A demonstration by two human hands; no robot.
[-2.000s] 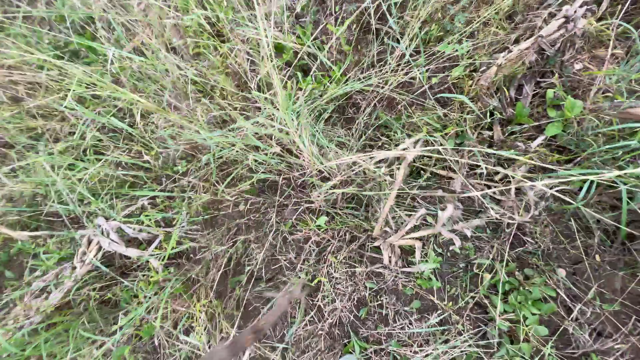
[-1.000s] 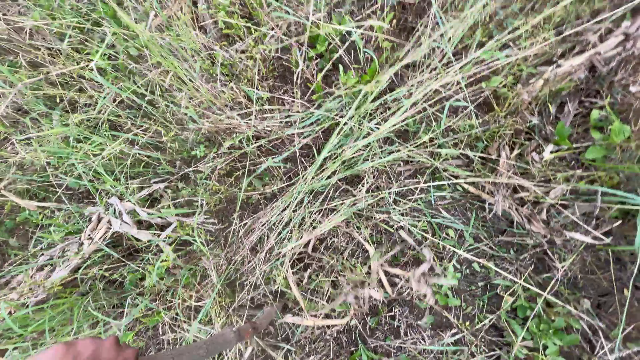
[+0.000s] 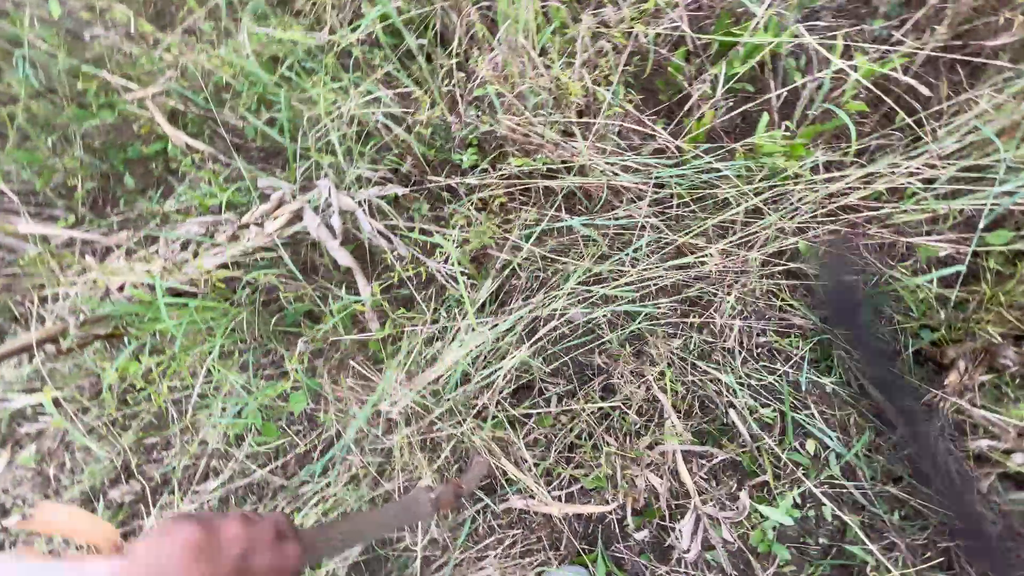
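At the bottom left my left hand [image 3: 216,546] is closed around a rough brown stick [image 3: 376,520], whose blunt end points up and to the right over the grass. A pale sleeve edge shows at the wrist. On the right side a long, dark, curved thing [image 3: 904,392] reaches up from the bottom right corner; it is blurred by motion, and I cannot tell whether it is a blade. Long green and straw-coloured grass stems [image 3: 640,248] lie flattened across the middle, between the stick and the dark thing. My right hand is out of view.
Dry, curled leaves [image 3: 340,248] lie among the weeds at the left of centre. A brown stalk [image 3: 36,340] enters at the left edge. More withered leaves [image 3: 692,528] and low broad-leaved plants [image 3: 776,520] are near the bottom right. Soil shows between the stems.
My left hand, visible only at the bottom edge a second ago, now shows more, still on the stick. The dark thing has appeared at the right. The grass stems lie flatter. The view has shifted.
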